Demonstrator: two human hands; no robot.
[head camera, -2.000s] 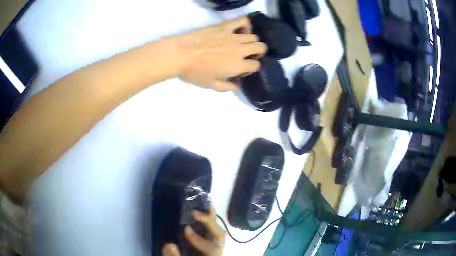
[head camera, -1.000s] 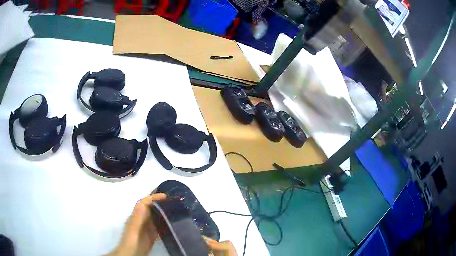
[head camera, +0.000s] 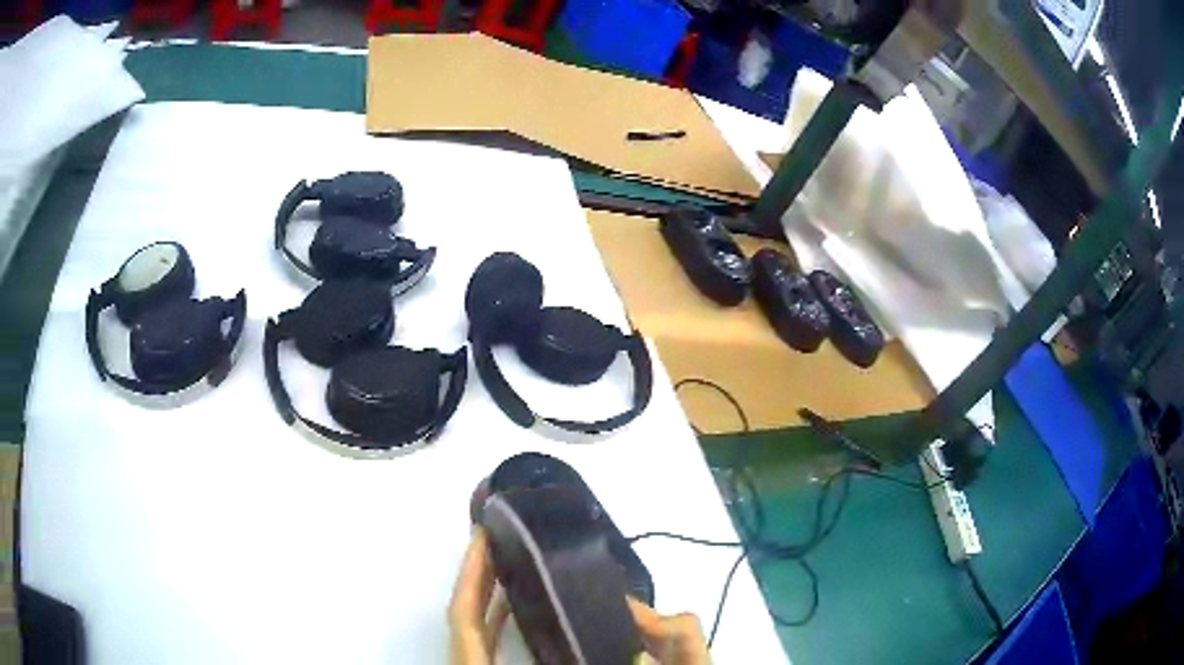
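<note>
My left hand (head camera: 474, 604) and my right hand (head camera: 673, 637) hold a black oval unit (head camera: 565, 578) between them at the bottom centre. Its side faces up, with a pale line along it. Both hands are partly cut off by the lower edge. A second oval unit (head camera: 535, 470) lies behind it on the white foam sheet (head camera: 299, 546), partly hidden. A thin black cable (head camera: 688, 537) runs right from there. Black headphones lie folded on the sheet: one pair with a pale cup (head camera: 156, 276), one at the back (head camera: 360, 247), one in the middle (head camera: 386, 392), one at right (head camera: 567, 344).
Three oval units (head camera: 789, 301) lie on brown cardboard (head camera: 662, 318) at right. A green metal post (head camera: 812, 150) and a sloping green bar stand there. A white power strip (head camera: 953, 504) and cables lie on the green mat (head camera: 883, 572). A dark flat object (head camera: 49, 626) is at lower left.
My left hand has left the headphones and now holds the oval unit together with my right hand. The unit is turned onto its side. The camera view has swung, showing more of the bench.
</note>
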